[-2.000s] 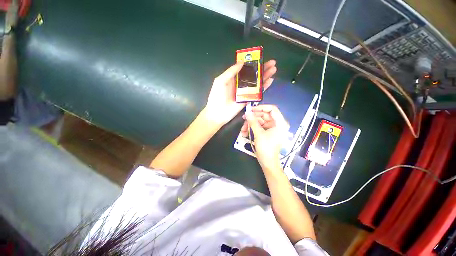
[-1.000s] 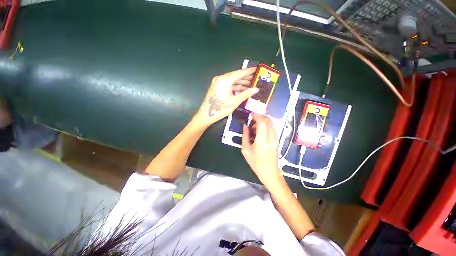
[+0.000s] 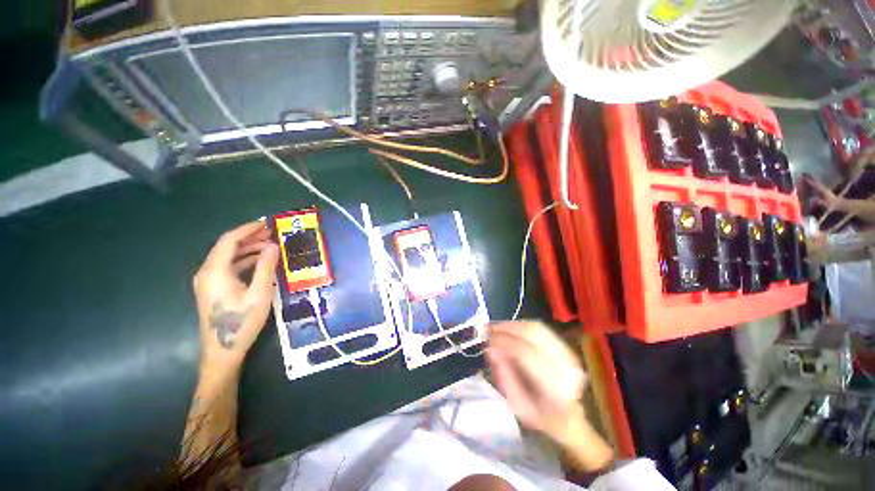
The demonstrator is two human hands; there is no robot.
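A yellow-and-red handheld device (image 3: pixel 302 251) lies on the left dark-blue plate (image 3: pixel 353 314), with a white USB cable (image 3: pixel 331 336) in its bottom end. My left hand (image 3: pixel 235 283) is at its left edge, thumb and fingers touching that side. A second device (image 3: pixel 419 262) lies on the right dark-blue plate (image 3: pixel 461 288), also with a white lead at its bottom; glare hides part of its face. My right hand (image 3: pixel 539 372) is blurred, just right of the right plate's lower corner, fingers curled; whether it holds anything cannot be told.
The tester (image 3: pixel 288 81) stands behind the plates, with copper-brown cables (image 3: pixel 446 161) in front. A white fan (image 3: pixel 667 43) is at top right. Red trays (image 3: pixel 566 230) stand right of the plates. A red tray (image 3: pixel 720 312) holds several black devices, and a black tray (image 3: pixel 662 384) lies nearer.
The view has swung right. The left device lies on its plate, my left hand at its side. My right hand has left the cable end and moved right, past the right plate.
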